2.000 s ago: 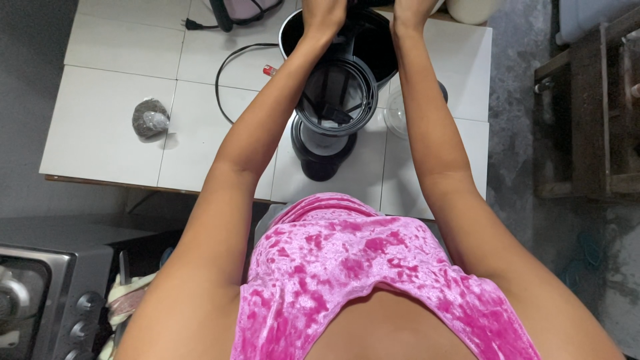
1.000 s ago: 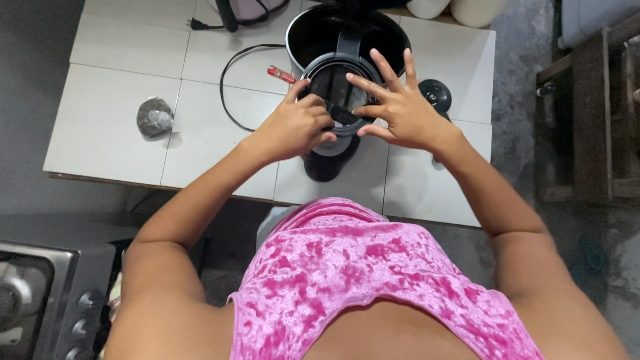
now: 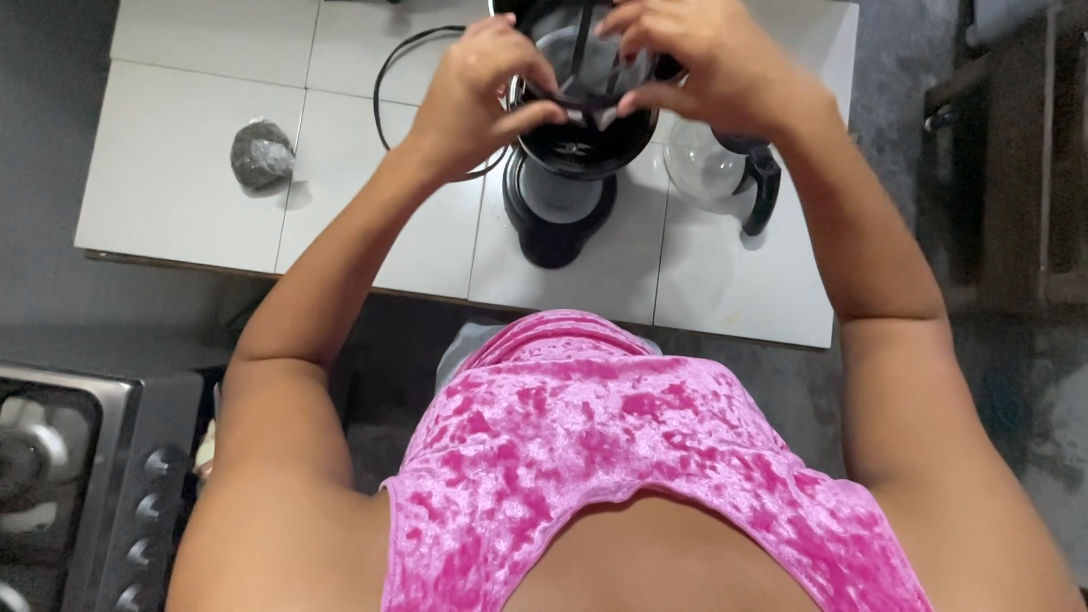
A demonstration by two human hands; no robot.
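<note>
Both hands hold the rim of a black-framed mesh coffee filter basket (image 3: pixel 595 64) above the coffee maker (image 3: pixel 586 157). My left hand (image 3: pixel 484 89) pinches the rim's near left side between thumb and fingers. On the right side of the rim, my right hand (image 3: pixel 701 59) has its thumb and fingertips. Below the basket is the machine's round black opening, and under that its base with a round plate (image 3: pixel 557 191). A glass carafe (image 3: pixel 705 166) with a black handle stands right of the machine, partly behind my right forearm.
A knotted clear plastic bag of dark contents (image 3: pixel 262 157) lies left on the white tiled table (image 3: pixel 187 195). A black cord (image 3: pixel 382 93) curves beside the machine. A gas stove (image 3: pixel 127 425) stands at the lower left, and wooden furniture (image 3: pixel 1003 178) at the right.
The filter basket has come up out of the machine's round holder, where it sat one second ago, and is now in both hands. Both hands have moved away from my body.
</note>
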